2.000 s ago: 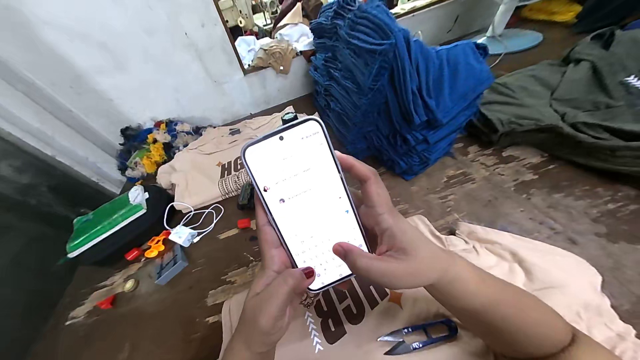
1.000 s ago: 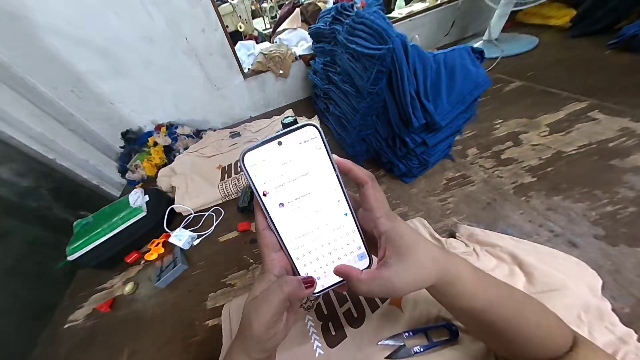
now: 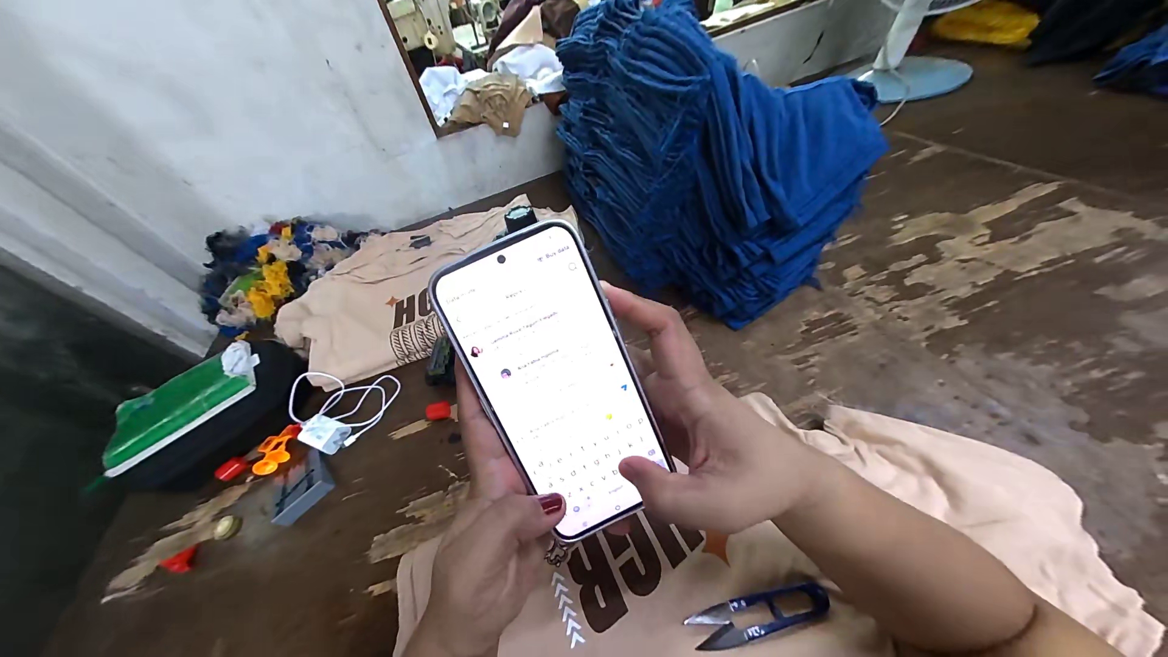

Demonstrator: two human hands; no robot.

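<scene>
Both hands hold a smartphone (image 3: 547, 383) upright with its lit screen toward me; a keyboard shows in the screen's lower part. My left hand (image 3: 488, 538) supports its left side, the thumb at the lower left corner. My right hand (image 3: 721, 438) grips the right side, its thumb over the right part of the keyboard. Beneath the hands lies a peach fabric garment (image 3: 967, 493) with dark printed letters. Thread snips (image 3: 762, 616) with a dark blue handle rest on this garment, below my right hand.
Stacked blue garments (image 3: 703, 164) stand behind the phone. At left are a green book (image 3: 182, 424) on a black case, a white charger with cable (image 3: 324, 433), a grey box (image 3: 304, 488), another peach garment (image 3: 356, 315) and fabric scraps (image 3: 274, 274). A fan base (image 3: 917, 79) stands at the back right.
The keyboard became plainer on the screen after the earliest frame. The dark green garment seen at the right then is out of view now. Both hands still hold the phone.
</scene>
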